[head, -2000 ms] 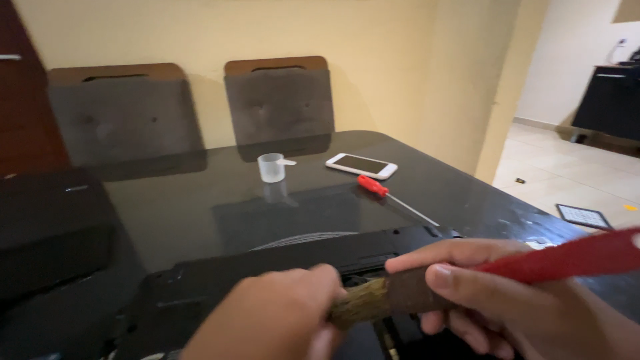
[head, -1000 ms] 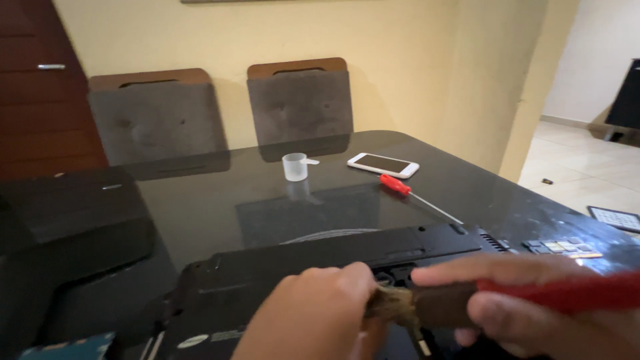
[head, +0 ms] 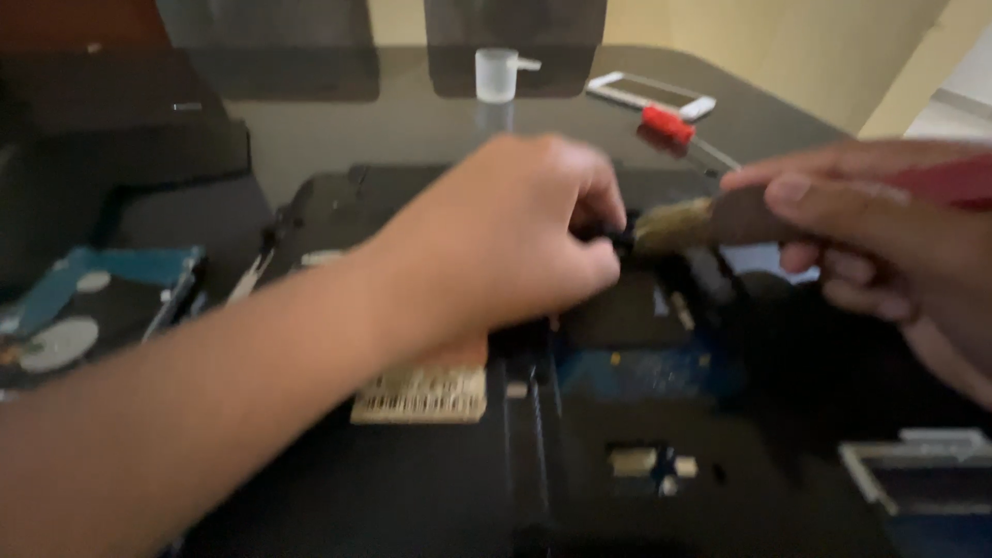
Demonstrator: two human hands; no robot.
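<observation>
Over the opened underside of a black laptop, my left hand pinches a small dark part between thumb and fingers; blur hides what it is. My right hand grips a brush with a red handle and a dark ferrule. The brush's pale bristles point left and meet or nearly meet the dark part. Below the hands, a blue circuit board shows inside the laptop's opening. A label bearing writing lies partly under my left forearm.
A hard drive lies at the left. Beyond the laptop are a clear plastic measuring cup, a white smartphone and a red-handled screwdriver. Two chairs stand behind the black table. A metal-edged part is at the lower right.
The view has tilted down and come closer to the laptop. My left forearm now reaches across from the lower left, and a small dark part shows at its fingertips. My right hand still holds the brush.
</observation>
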